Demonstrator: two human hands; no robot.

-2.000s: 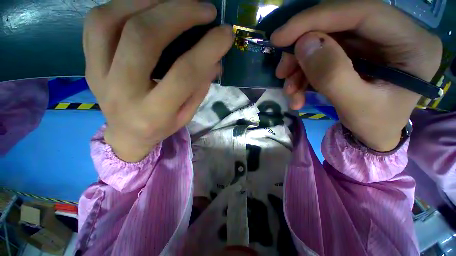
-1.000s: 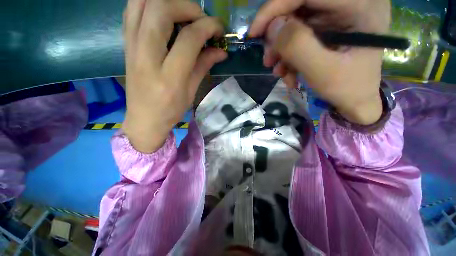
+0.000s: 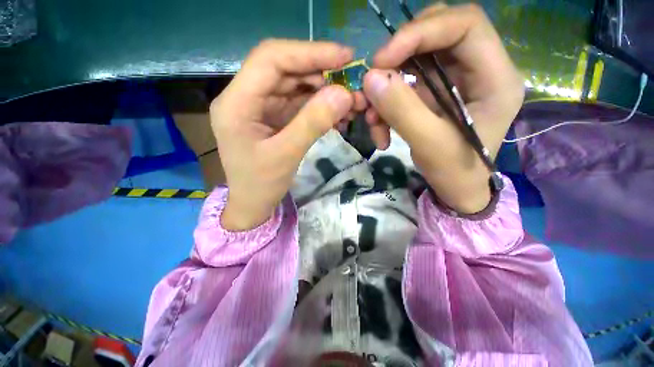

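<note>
A tiny circuit board (image 3: 353,76), gold at the edge and blue-green in the middle, is held between both hands at the upper centre. My left hand (image 3: 276,118) pinches its left end between thumb and fingers. My right hand (image 3: 448,107) pinches its right end with thumb and forefinger. The black tweezers (image 3: 450,89) lie back across my right hand, tips pointing up and away from the board. The fingertips hide both ends of the board.
The green bench mat (image 3: 143,43) curves along the top. Yellow strips (image 3: 592,77) and a glaring sheet (image 3: 548,54) lie at the right, beside a black pouch (image 3: 631,29). A white cord (image 3: 574,127) trails right from my wrist. Crumpled clear plastic (image 3: 16,23) is at the far left.
The tweezers have swung away from the board to lie back across my right hand. My right fingers now grip the board. Both hands are closer together, and my left hand has turned.
</note>
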